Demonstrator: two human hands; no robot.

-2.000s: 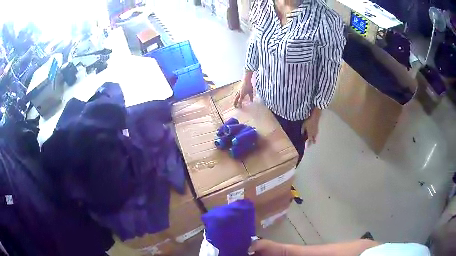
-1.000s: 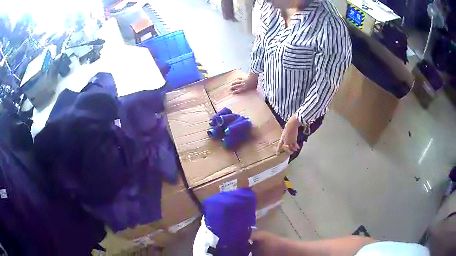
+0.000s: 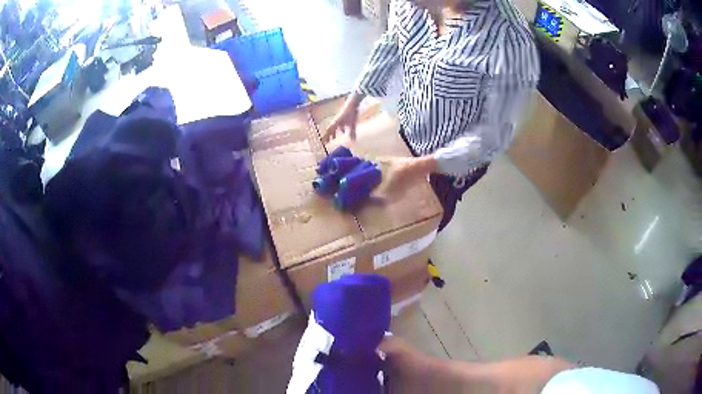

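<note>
A bundle of bright violet-blue cut pieces [image 3: 352, 315] with white flaps at its left edge stands upright at the bottom centre, with a dark tie strip around it. My right hand [image 3: 394, 360] comes in from the right and grips the bundle's right side; most of its fingers are hidden behind the fabric. My left hand is not in view. Beyond the bundle, several violet-blue thread cones [image 3: 348, 177] lie in a small heap on a closed cardboard carton [image 3: 296, 223].
A person in a striped shirt [image 3: 462, 85] stands behind the carton, hands beside the cones. Dark purple garments [image 3: 131, 200] heap at left. A blue bin [image 3: 269, 69] stands beside a white table [image 3: 208, 92]. An open carton [image 3: 569, 146] of dark cloth stands at right.
The bundle in my right hand shows higher in view and more of my forearm shows. The person's hands have moved in towards the thread cones. The carton has shifted slightly up and left in view.
</note>
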